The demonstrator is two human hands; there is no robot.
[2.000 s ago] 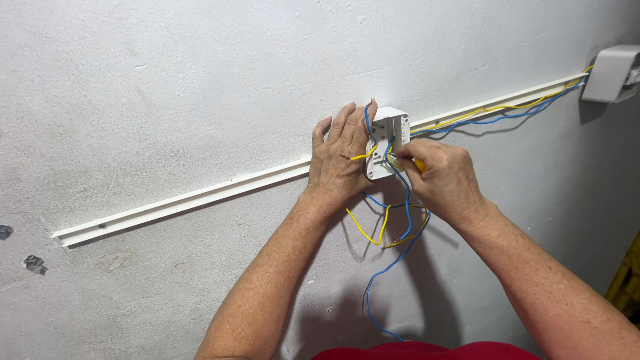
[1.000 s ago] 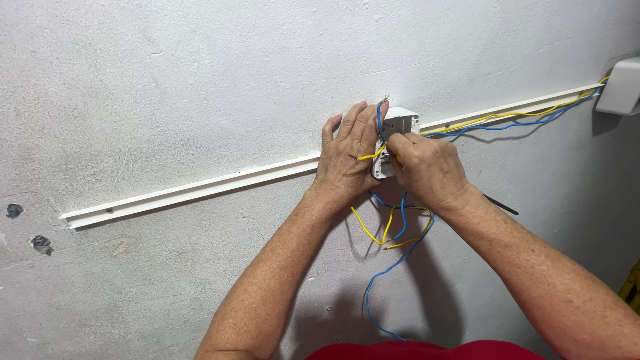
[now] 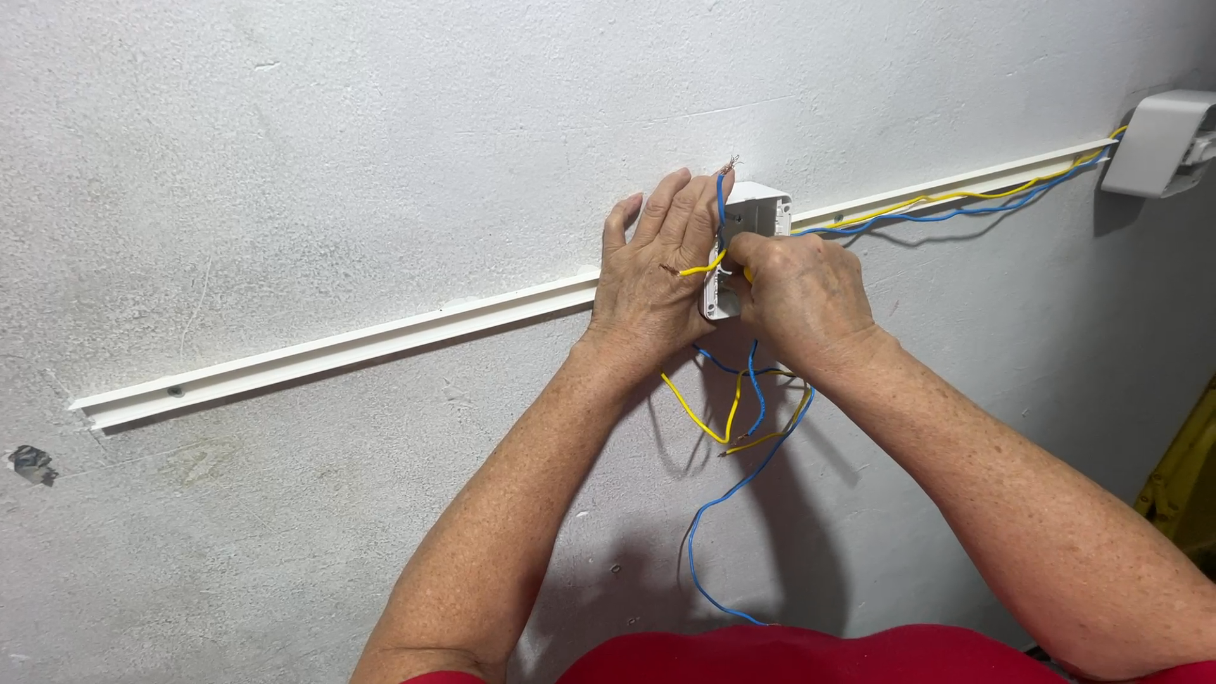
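A white plastic electrical box, its front uncovered, sits tilted on the wall. My left hand lies against its left side, fingers spread on the wall and heel by the lower edge. My right hand has its fingers bent at the box's open front, hiding much of the inside. A bit of yellow shows at those fingers; the tool itself is mostly hidden. A blue wire with bare strands rises beside my left index finger. A short yellow wire crosses the back of that hand. Blue and yellow wires dangle below.
White open trunking runs along the wall left of the box. More trunking, with yellow and blue wires along it, leads right to a second white box. A hole marks the wall at far left.
My right hand has moved in over the front of the box and hides more of it. A dark rod behind that hand one second ago no longer shows.
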